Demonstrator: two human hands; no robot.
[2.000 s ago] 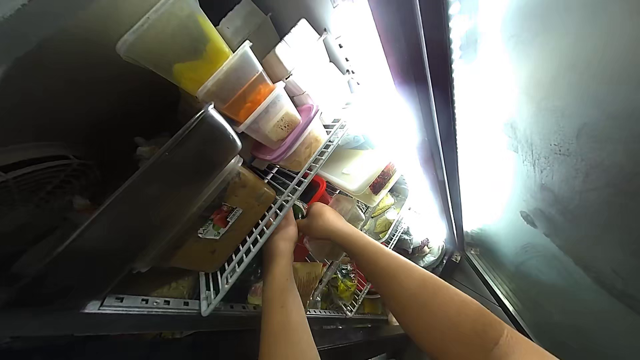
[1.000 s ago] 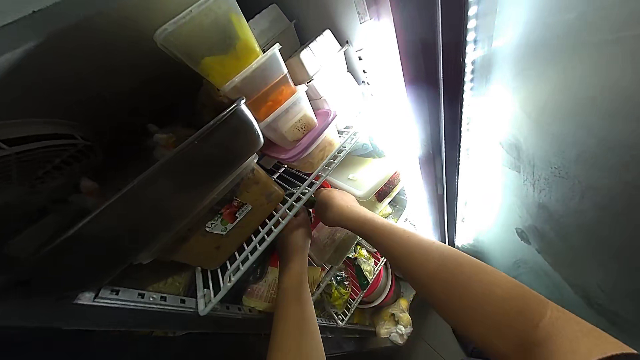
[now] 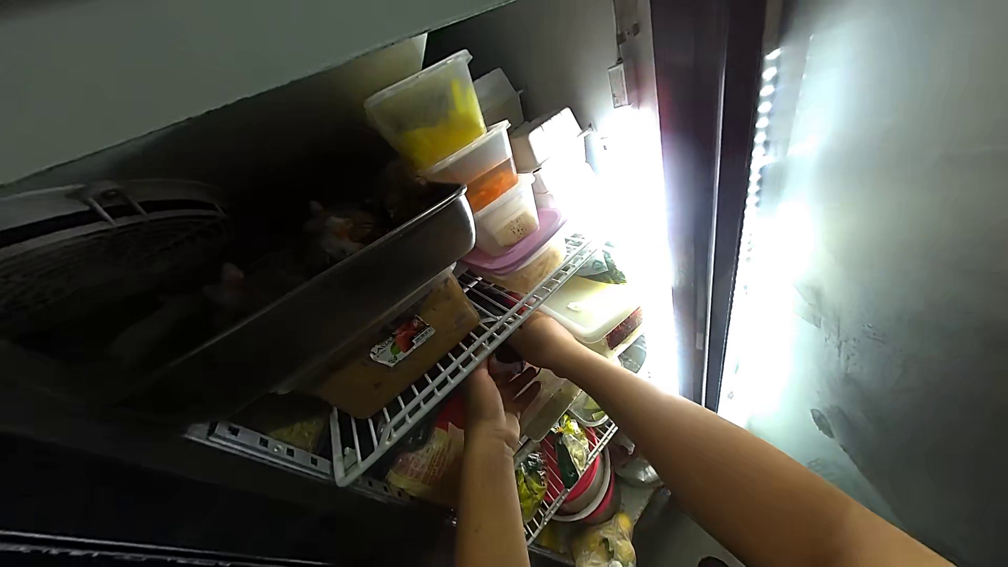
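Both my hands reach below a white wire shelf (image 3: 429, 387) in a lit refrigerator. My left hand (image 3: 498, 398) is under the shelf's front edge, its fingers spread beside a dark, partly hidden item. Just right of it and higher, my right hand (image 3: 537, 340) reaches in by a red item; its fingers are hidden by the shelf wires, so its hold cannot be told. A lidded plastic container (image 3: 592, 309) is right beside that hand. On the wire shelf, above my hands, are a brown-filled container with a label (image 3: 409, 346) and a container with a purple lid (image 3: 520, 250).
A deep metal tray (image 3: 354, 287) rests over the brown-filled container. Stacked plastic tubs, one with yellow contents (image 3: 437, 118) and one with orange contents (image 3: 484, 173), rise at the shelf's back. Lower down are bagged vegetables (image 3: 531, 484) and red-rimmed bowls (image 3: 587, 492). The glass door (image 3: 882, 276) is at the right.
My left hand's fingers are now spread and visible; earlier both hands were close together under the shelf. The view has shifted, showing more of the upper refrigerator.
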